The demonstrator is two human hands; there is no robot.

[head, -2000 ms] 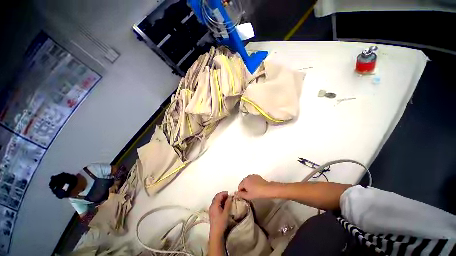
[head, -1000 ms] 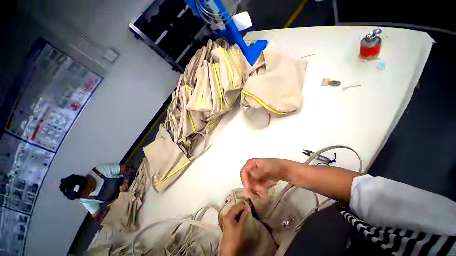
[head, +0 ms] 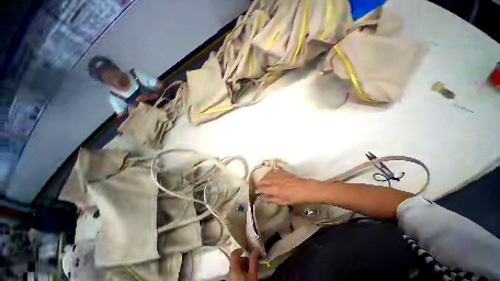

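A beige bag (head: 274,218) lies at the table's near edge in front of me, its zip line running along the mouth. My right hand (head: 279,187) is on the upper end of the bag mouth, fingers bent over its edge. My left hand (head: 243,267) pinches the lower end of the mouth; it is partly cut off by the bottom edge. The bag's long strap (head: 403,158) loops out to the right. Dark thread snips (head: 382,167) lie on the table inside that loop.
A heap of beige bags (head: 296,34) with yellow edges lies at the back, with one bag (head: 378,66) beside it. More bags (head: 123,219) and straps lie at left. A small piece (head: 443,90) and a red pot (head: 495,76) are at right. A person (head: 129,88) stands beyond the table.
The view has turned left, showing more bags there. My hands have moved apart, the left down to the near end of the bag mouth. The mouth now lies stretched between them.
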